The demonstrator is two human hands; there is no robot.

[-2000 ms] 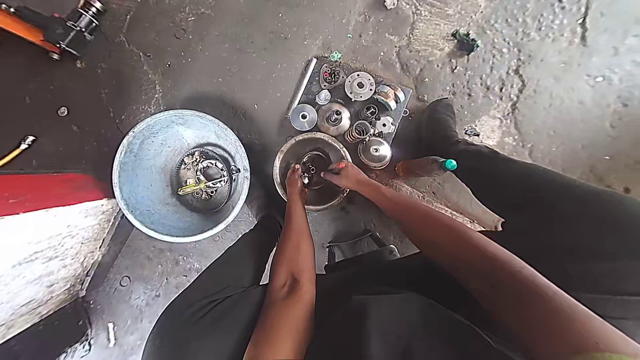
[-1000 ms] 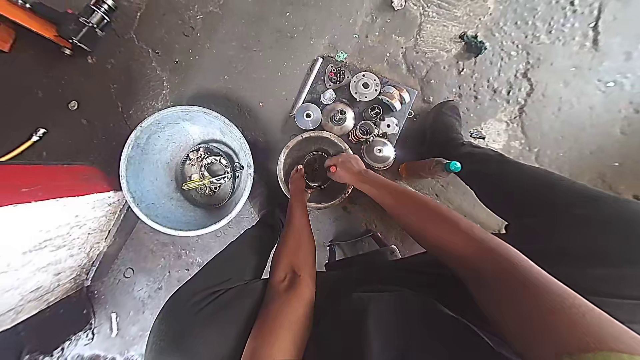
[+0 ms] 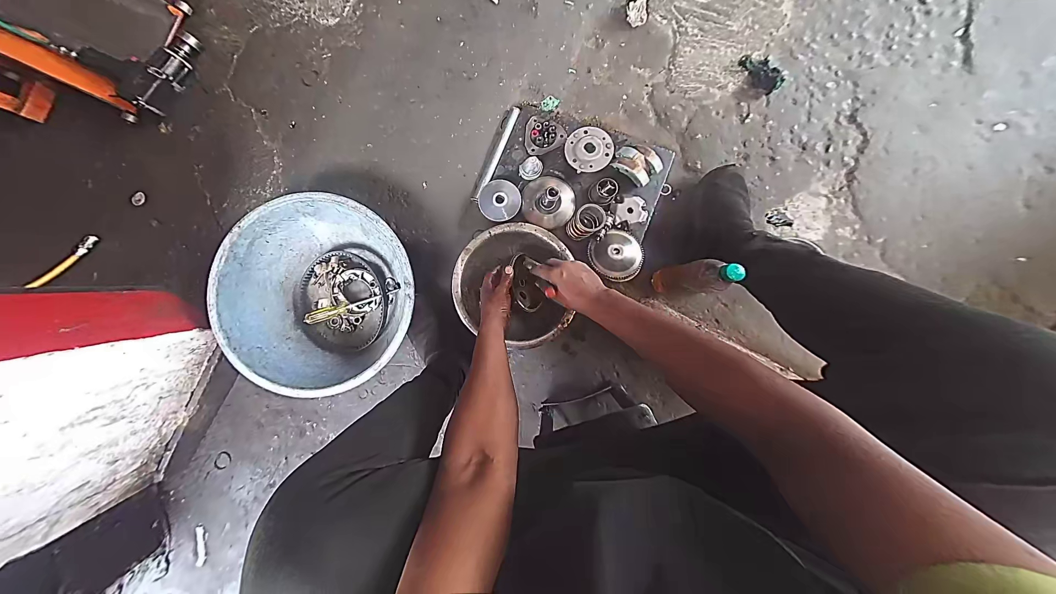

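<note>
A round metal basin (image 3: 472, 320) stands on the floor below me, with a dark round metal part (image 3: 528, 295) inside it. My left hand (image 3: 497, 295) grips the left edge of that part. On its right side is my right hand (image 3: 569, 285), fingers bent, with something red-tipped showing at them; what it holds is too small to tell. Just beyond the basin, a flat board (image 3: 516, 148) bears several metal machine parts, among them a coil spring (image 3: 587, 221), a flanged disc (image 3: 589, 149) and a toothed round cover (image 3: 615, 255).
A large blue-grey basin (image 3: 256, 330) at left holds a toothed drum with parts and a yellow-handled tool (image 3: 326, 313). A bottle with a green cap (image 3: 697, 275) lies right of the board. An orange jack-like frame (image 3: 66, 70) is at upper left, a yellow hose end (image 3: 62, 261) below it.
My right hand was closed in a fist over the basin's right side a second ago; now its fingers reach over the dark part. The left hand remains at the basin's left side.
</note>
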